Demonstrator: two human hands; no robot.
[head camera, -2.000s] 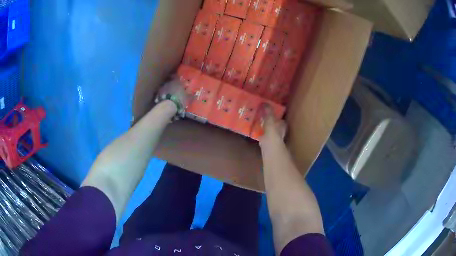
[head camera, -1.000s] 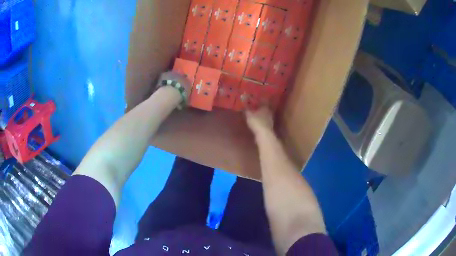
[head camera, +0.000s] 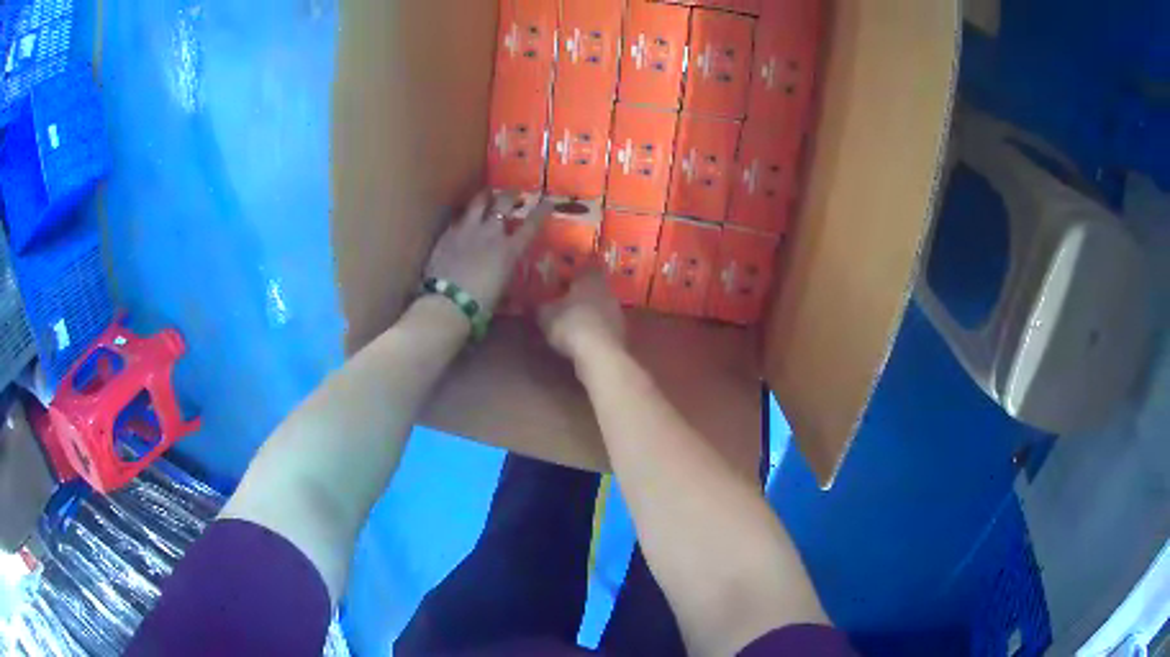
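Observation:
A large brown shipping carton (head camera: 862, 231) stands open in front of me, with rows of orange retail boxes (head camera: 645, 141) inside. My left hand (head camera: 477, 257), with a beaded bracelet at the wrist, is on the leftmost box of the nearest row. My right hand (head camera: 584, 315) is at the near edge of the box beside it (head camera: 565, 247). These two boxes sit slightly tilted, with white and dark parts of their far sides showing. The three boxes to their right lie level. My fingers partly hide the two left boxes.
A red stool (head camera: 122, 408) stands at the left on the blue floor, above shiny plastic-wrapped material (head camera: 154, 539). Blue crates (head camera: 51, 167) are at the left edge. A beige stool (head camera: 1078, 302) is right of the carton. The carton's near flap hangs toward my legs.
The two left boxes have gone down into the nearest row. My right hand has moved left from the right boxes, and my left hand has shifted slightly on its box.

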